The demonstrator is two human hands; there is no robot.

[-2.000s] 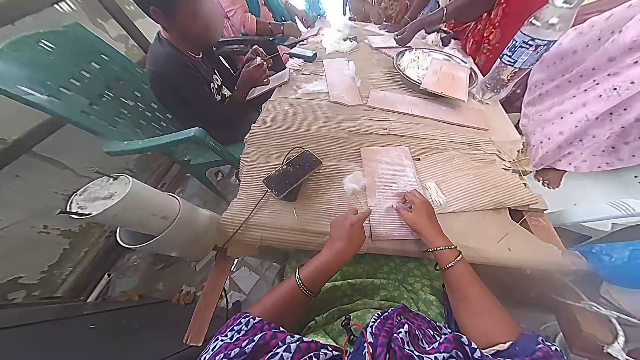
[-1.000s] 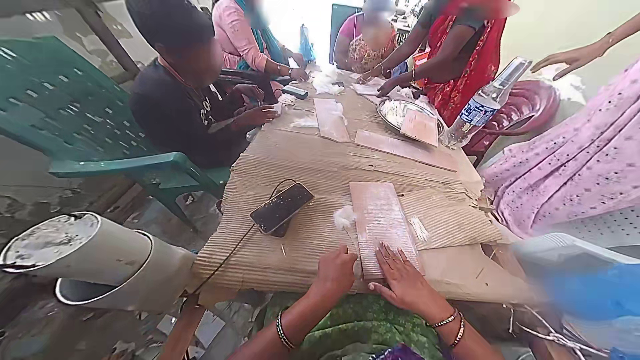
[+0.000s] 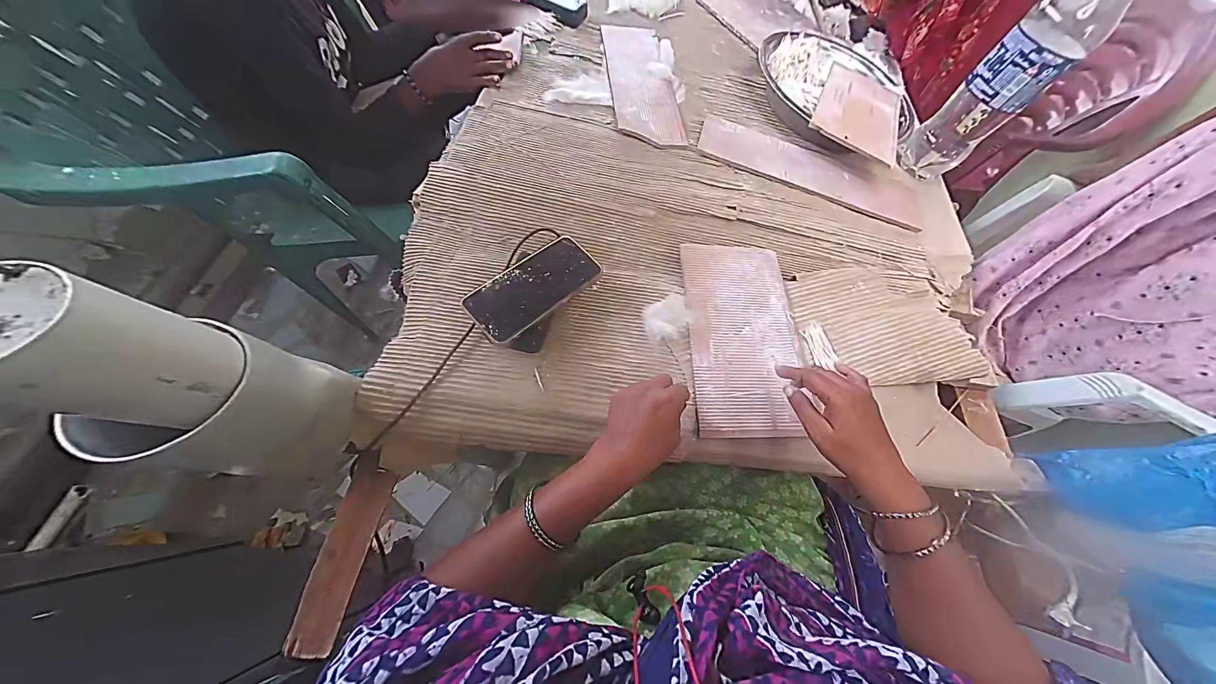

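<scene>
A ridged pinkish board (image 3: pixel 741 332) lies lengthwise on the corrugated cardboard table cover (image 3: pixel 589 380) before me. My left hand (image 3: pixel 648 416) is closed in a loose fist at the board's lower left edge; whether it pinches something thin is hidden. Over the board's lower right side is my right hand (image 3: pixel 836 408), fingers partly spread, with the index fingertip near the surface. A tuft of white cotton (image 3: pixel 668 317) rests against the board's left edge. Thin white cotton wicks (image 3: pixel 818 346) lie in a small bundle just beyond my right fingers.
A phone (image 3: pixel 534 288) with a cable lies left of the board. Farther back are more boards (image 3: pixel 807 171), a metal plate (image 3: pixel 774 95) of white sticks and a plastic bottle (image 3: pixel 1007 85). A person's hand (image 3: pixel 465 62) is at the far left. Large pipes (image 3: pixel 171 370) stand beside the table.
My right hand lay flat on the board a second ago; now it is raised at the fingers and sits by the right edge. The view has tilted down.
</scene>
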